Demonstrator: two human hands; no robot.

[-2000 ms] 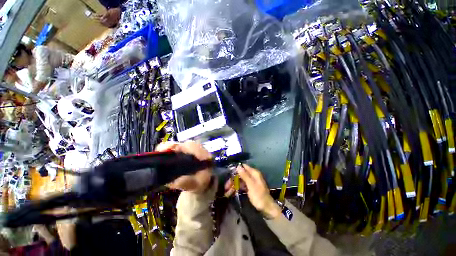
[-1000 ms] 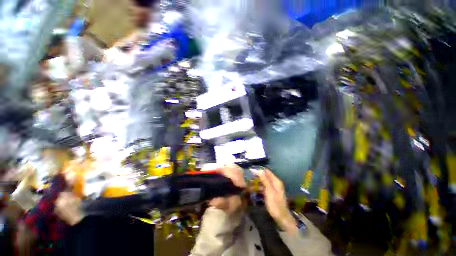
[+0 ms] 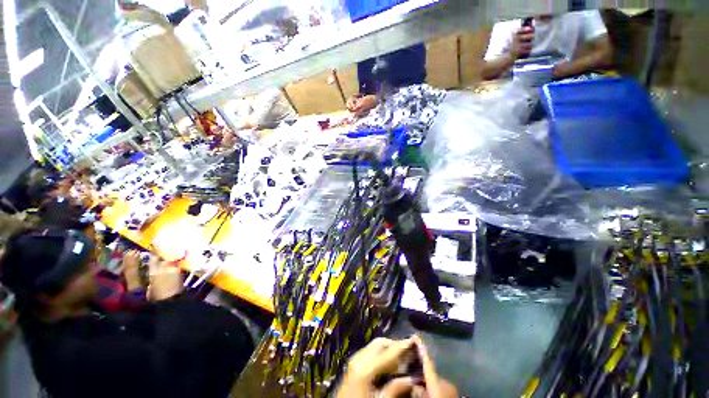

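Note:
My left hand [image 3: 371, 369] is at the bottom edge, below the white fixture, with its fingers curled around a small dark part [image 3: 404, 361]. My right hand [image 3: 432, 381] is beside it, with its fingertips on the same part. Both hands are cut off by the lower edge, and the part is mostly hidden. The black electric screwdriver [image 3: 413, 250] hangs tip down in front of the white fixture [image 3: 459, 301], with neither hand on it.
Cable piles with yellow bands lie left [image 3: 323, 284] and right [image 3: 622, 311]. An open bag of black parts [image 3: 529, 260], a crumpled clear bag [image 3: 497, 167] and a blue bin [image 3: 614, 132] lie behind. A person in a black cap [image 3: 47, 264] sits left. A metal shelf [image 3: 311, 58] crosses above.
My left hand has let go of the screwdriver, which now hangs upright by the fixture. Both hands are together lower in view. The view has swung left and up, showing the neighbouring table.

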